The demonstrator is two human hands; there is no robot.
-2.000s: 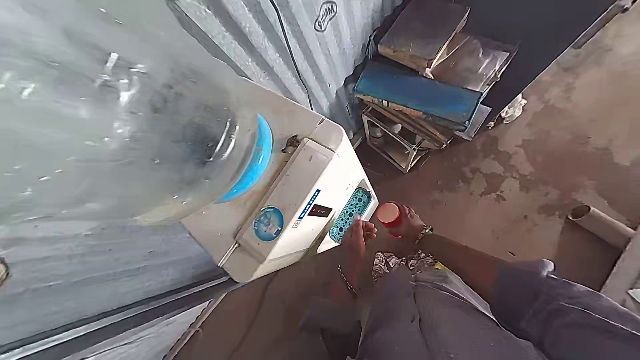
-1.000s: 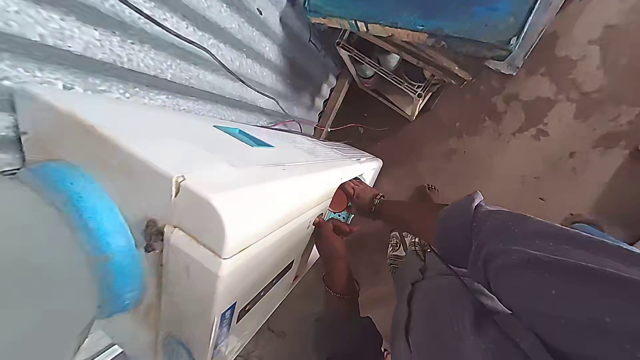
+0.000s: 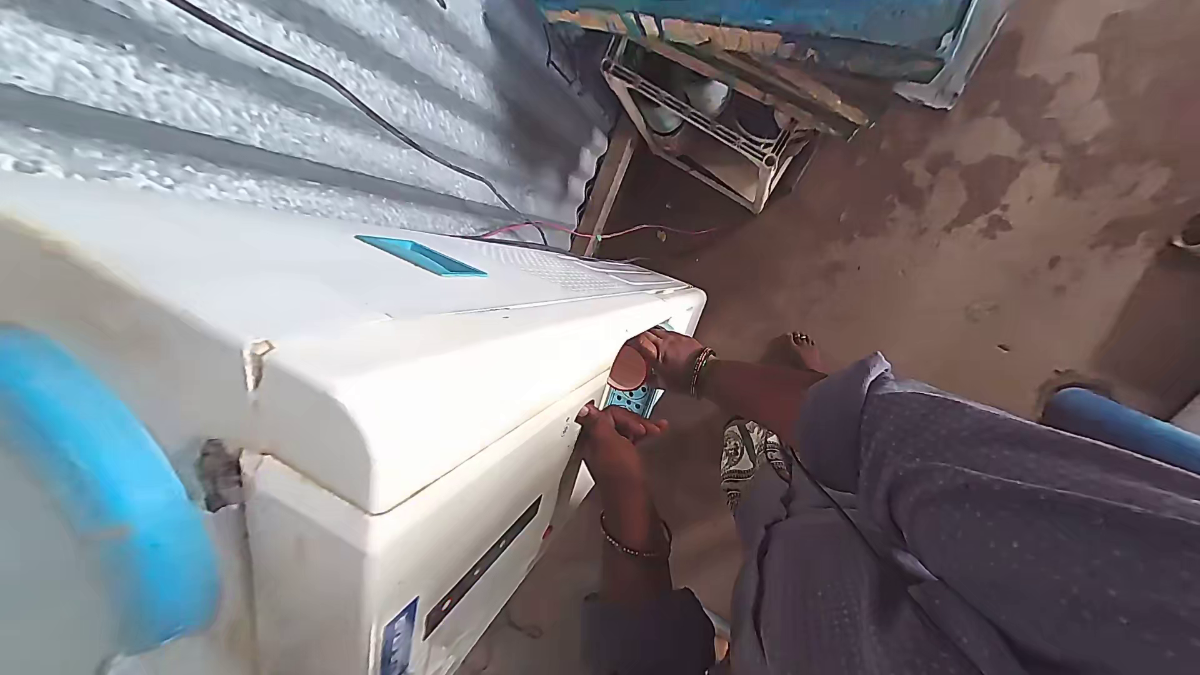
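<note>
A white water dispenser point(image 3: 487, 375) with a blue collar point(image 3: 103, 497) around the bottle at its top fills the left and middle. In its front recess, my right hand point(image 3: 673, 361) holds a reddish cup point(image 3: 630, 367) above the blue drip tray point(image 3: 633, 398). My left hand point(image 3: 617, 439) is just beside the cup, its fingers bent and a fingertip against the edge of the dispenser's front. The fingers hide whatever they touch inside, and the dispenser's taps are not visible.
Corrugated metal sheeting point(image 3: 309, 122) stands behind the dispenser, with a dark cable point(image 3: 366, 108) across it. A metal-framed rack point(image 3: 703, 122) sits under boards and a blue panel point(image 3: 797, 23). A blue pipe-like object point(image 3: 1116, 427) lies at right.
The cup in my right hand has moved from outside the dispenser's front into the recess over the drip tray. The view has come much closer to the dispenser.
</note>
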